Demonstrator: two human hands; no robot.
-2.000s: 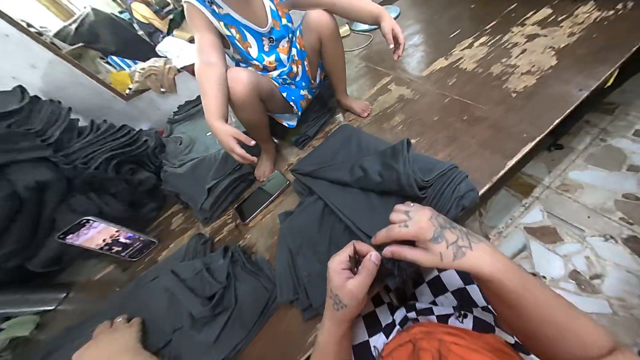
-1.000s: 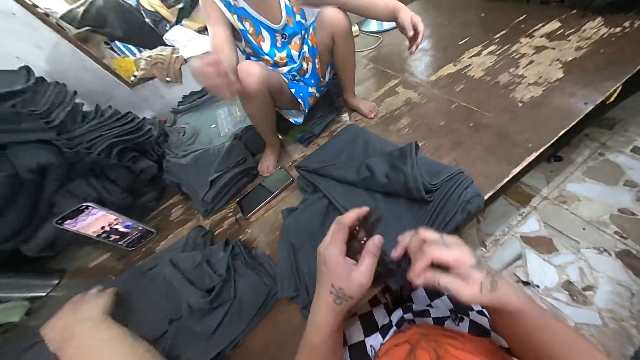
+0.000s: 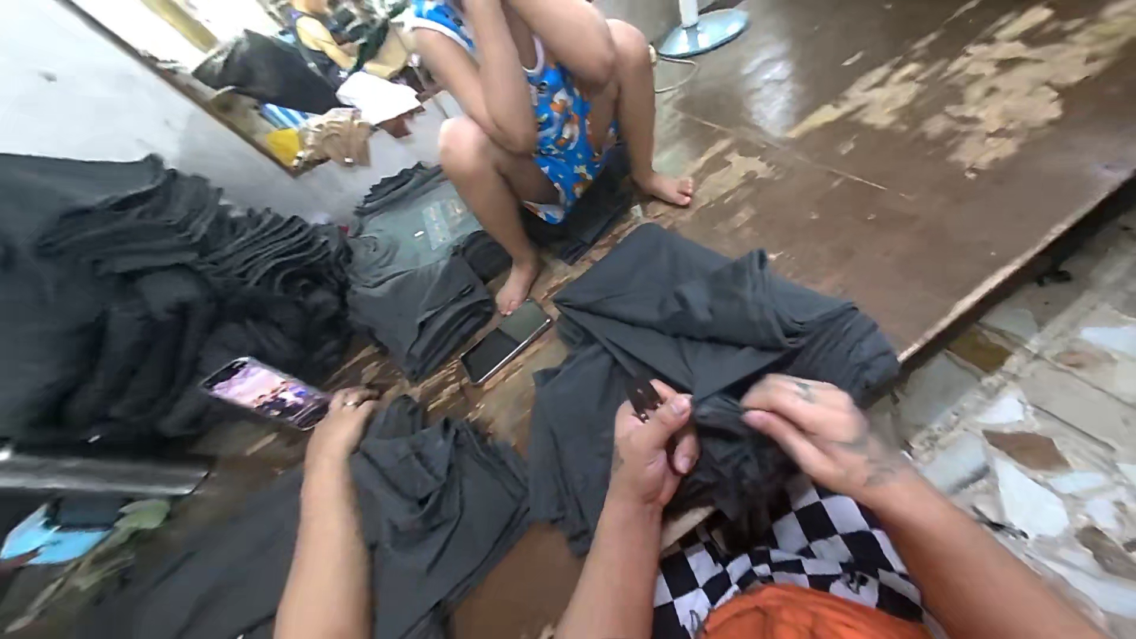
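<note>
My left hand (image 3: 655,444) is closed around a small dark tool, perhaps thread snips (image 3: 641,397), whose tips point up and away from me. Beside it, my right hand (image 3: 803,426) pinches the edge of a dark grey cloth (image 3: 741,457) between thumb and fingers. This cloth lies over my lap, above black-and-white checkered fabric (image 3: 799,541). Just beyond both hands is a heap of folded dark grey cloth (image 3: 674,284), on the worn brown wooden platform (image 3: 887,222).
Tall stacks of dark cloth (image 3: 177,293) stand at the left. A person's hand (image 3: 346,417) touches a lit phone (image 3: 266,390) there, near more grey cloth (image 3: 435,506). A dark-screened phone (image 3: 506,342) lies centrally. Another person (image 3: 550,115) squats beyond. The platform edge (image 3: 1012,266) borders a stone-patterned floor (image 3: 1038,444).
The hand at the left has moved from the grey cloth to the lit phone. The squatting person's arms have risen toward the face. My right hand now pinches the cloth.
</note>
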